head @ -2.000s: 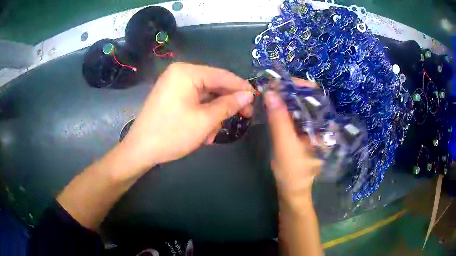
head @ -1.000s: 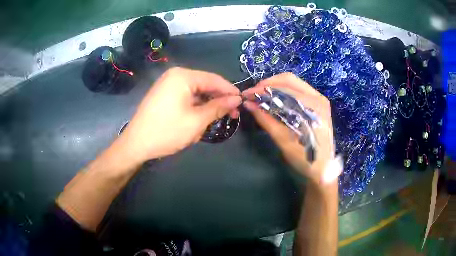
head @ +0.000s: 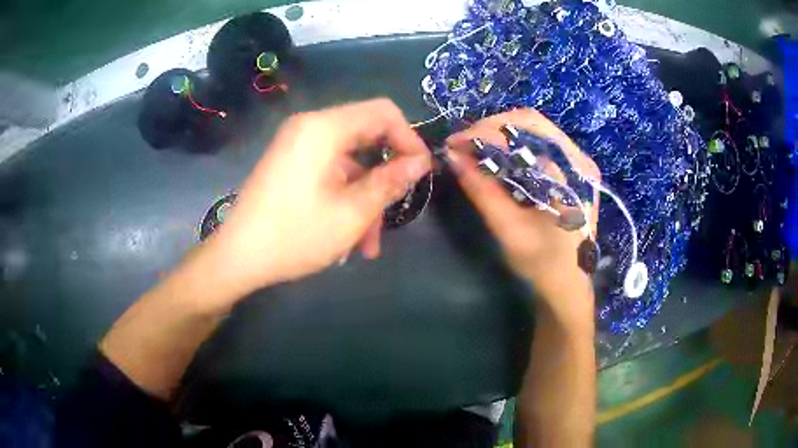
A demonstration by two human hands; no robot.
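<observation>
My right hand (head: 525, 201) holds a small bunch of blue circuit boards (head: 538, 175) against its palm. A white disc (head: 636, 280) and a dark disc (head: 589, 255) hang from it on white wires. My left hand (head: 341, 179) has thumb and forefinger pinched close to my right fingertips; what it pinches, likely a thin lead, is too small to tell. A black round housing (head: 409, 203) lies partly hidden behind my left hand. Another housing (head: 212, 219) is mostly covered by my left wrist.
Two black housings (head: 249, 48) with green-ended cells and red wires lie at the back left. A large pile of blue boards (head: 560, 96) lies right of centre. More black housings (head: 744, 175) sit at the far right, near a blue bin (head: 787, 131). A pale edge rail (head: 367, 19) runs behind.
The boards in my right hand have turned, and the discs now hang out to the right of my wrist. The two hands have stayed close together, with fingertips slightly farther apart.
</observation>
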